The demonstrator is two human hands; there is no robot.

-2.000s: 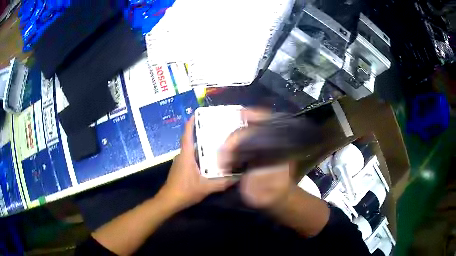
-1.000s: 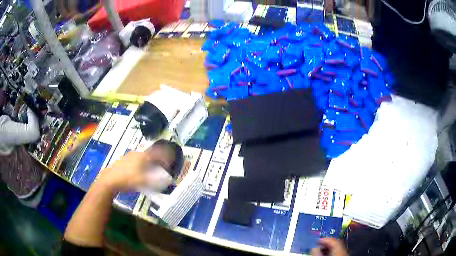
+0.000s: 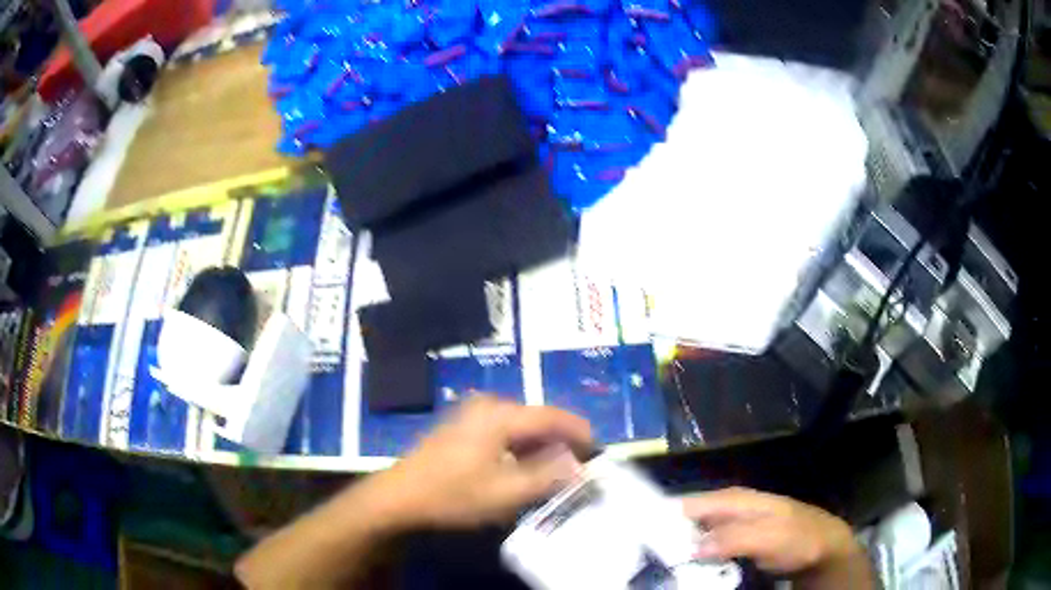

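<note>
A white plastic unit (image 3: 605,532) is held over the bench's front edge at the lower middle; it is blurred, and a small dark part shows near its lower right. My left hand (image 3: 490,461) is on its upper left side, with the fingers at its top edge. My right hand (image 3: 778,532) grips its right side. Another white unit with a black rounded head (image 3: 219,305) lies on the bench at the left.
Black foam sheets (image 3: 444,161) overlap in front of a heap of blue battery packs (image 3: 611,87). A large white pile (image 3: 726,207) stands right of them. Grey-white boxes (image 3: 910,305) and a dark hanging tool (image 3: 847,386) are at right. A carton (image 3: 974,473) holds white pieces at lower right.
The view has swung right and down from the left bench. My left hand has left the units there and is now at a white unit with my right hand. Only one unit shows at left.
</note>
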